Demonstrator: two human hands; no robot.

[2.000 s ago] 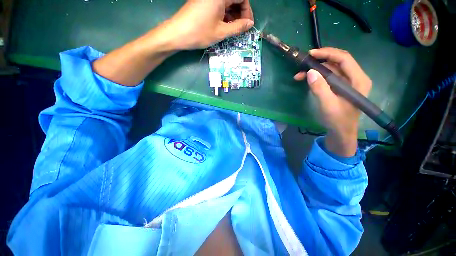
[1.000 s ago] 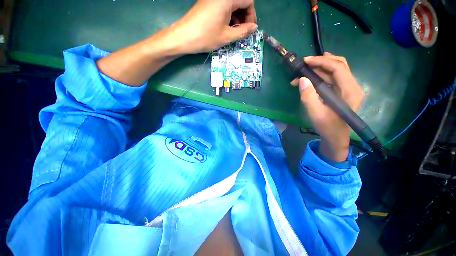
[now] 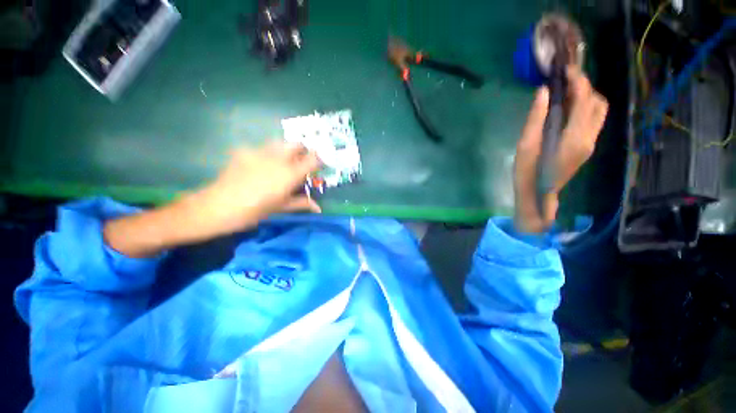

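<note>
A circuit board (image 3: 337, 145) lies on the green mat near its front edge, its component side up. My left hand (image 3: 270, 173) is blurred and lies over the board's left edge, with its fingers partly bent; whether it grips the board or holds solder wire cannot be told. My right hand (image 3: 562, 133) is shut on the soldering iron (image 3: 554, 129), held upright in the picture at the right. The iron's tip end is blurred and overlaps the round blue-sided cup (image 3: 529, 58).
Side cutters (image 3: 413, 68) lie open on the mat (image 3: 452, 177) beyond the board. A heap of dark components (image 3: 277, 32) lies at the back. A white tray (image 3: 115, 85) with dark parts is at back left. A dark grey box (image 3: 682, 153) stands in a crate at right.
The view has shifted, bringing the tray, component heap and crate into sight. My right hand has moved the iron from the board to the blue-sided cup. My left hand has moved to the board's left edge.
</note>
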